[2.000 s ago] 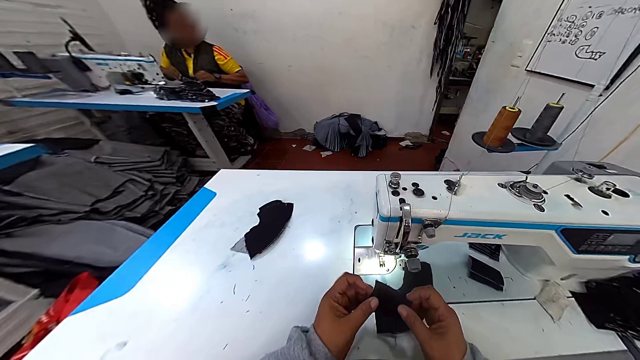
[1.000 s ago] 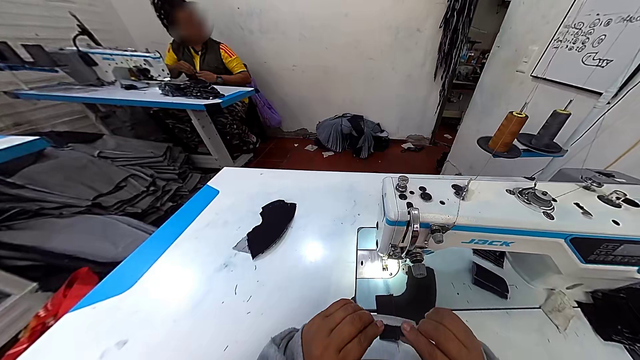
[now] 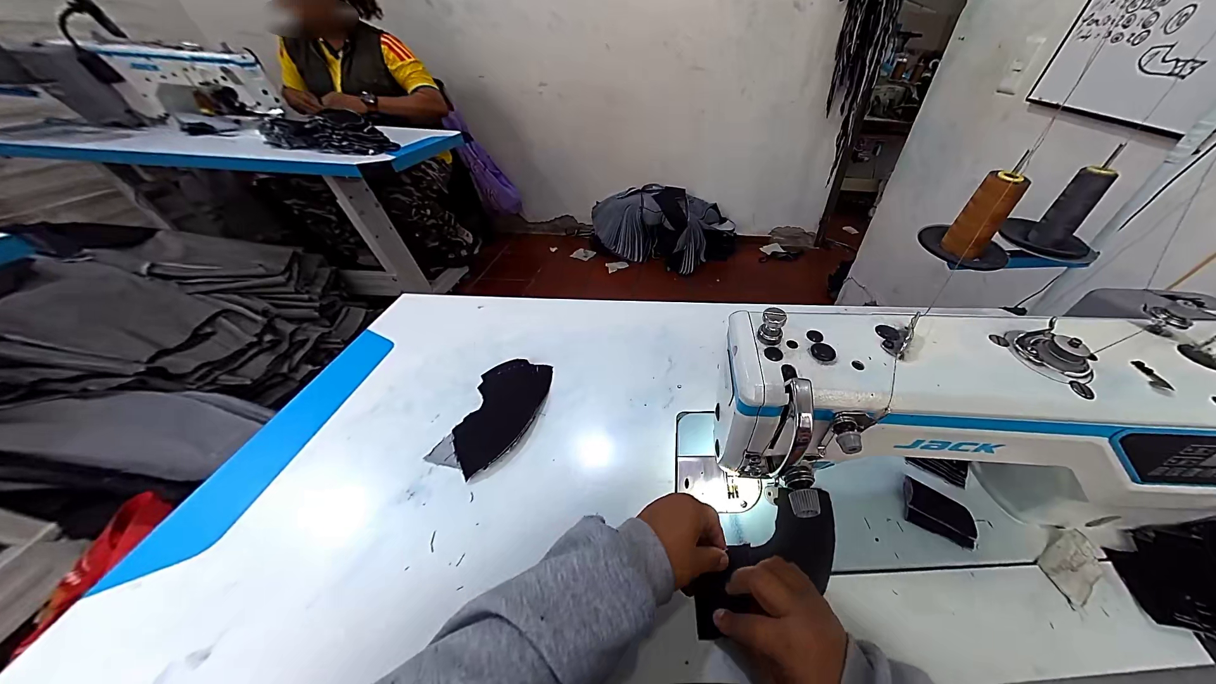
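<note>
A dark curved fabric piece [image 3: 806, 543] lies just in front of the presser foot and needle plate of a white Jack sewing machine [image 3: 1007, 418]. My left hand [image 3: 686, 540] pinches the fabric's left edge close to the needle plate. Nearer the table's front, my right hand [image 3: 784, 617] has its thumb and fingers on the lower part of the same fabric. Whether the fabric is under the foot cannot be told. Another dark curved fabric piece [image 3: 503, 413] with a grey corner lies on the table to the left.
Small folded dark pieces [image 3: 939, 513] lie under the machine arm, with a crumpled pale cloth [image 3: 1071, 567] and dark fabric [image 3: 1168, 570] to the right. Thread cones [image 3: 986, 214] stand behind. Stacked grey fabric [image 3: 142, 323] is at left. A person [image 3: 356, 71] sits at another machine.
My left hand has moved up toward the needle plate, while my right hand has come to the fabric's lower part. One second ago both hands were side by side at the fabric's near edge.
</note>
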